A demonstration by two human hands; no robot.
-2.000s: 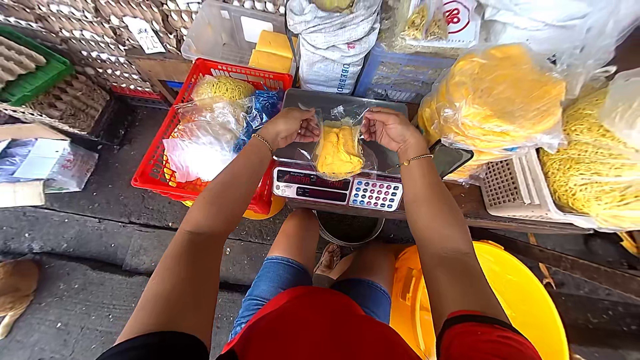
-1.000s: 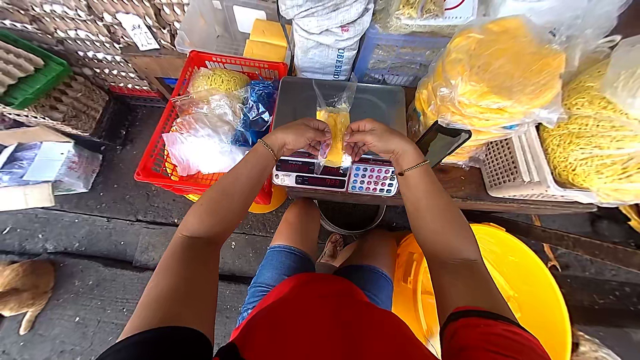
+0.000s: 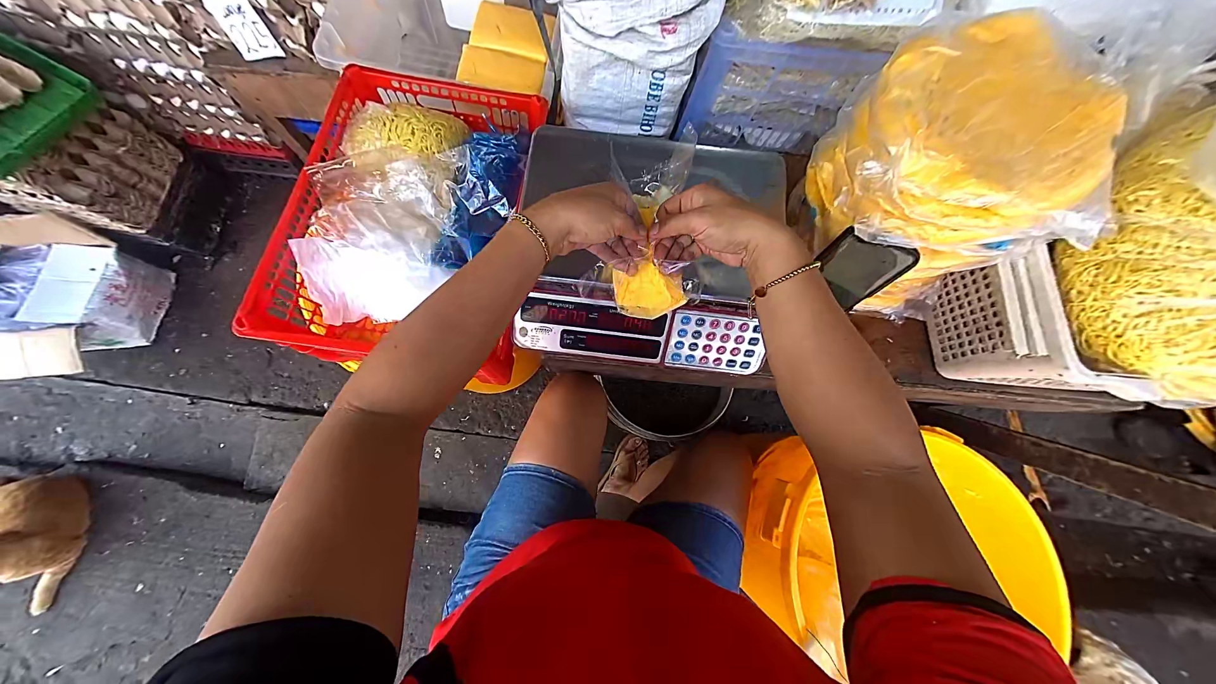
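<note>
Both hands meet over a digital weighing scale (image 3: 560,171) with a metal plate and a keypad. My left hand (image 3: 594,226) and my right hand (image 3: 712,228) pinch a clear plastic bag (image 3: 651,290) between their fingertips. Yellow food fills the bag's lower part below the fingers, and some yellow shows above them too. The bag's loose plastic end sticks up toward the back of the plate. A dark smartphone (image 3: 864,266) lies just beyond my right wrist, partly behind it.
Left of the scale, a red basket (image 3: 285,242) holds noodles and plastic bags. To the right are bagged yellow wrappers (image 3: 988,133) and a beige basket (image 3: 969,318) beside yellow noodles (image 3: 1145,275). A yellow tub (image 3: 1007,532) stands below; a cat (image 3: 43,532) is at lower left.
Two seconds ago the hands held the flat bag spread by its sides. The bag has since turned narrow, and the fingers now pinch its middle, with the yellow food bunched below them.
</note>
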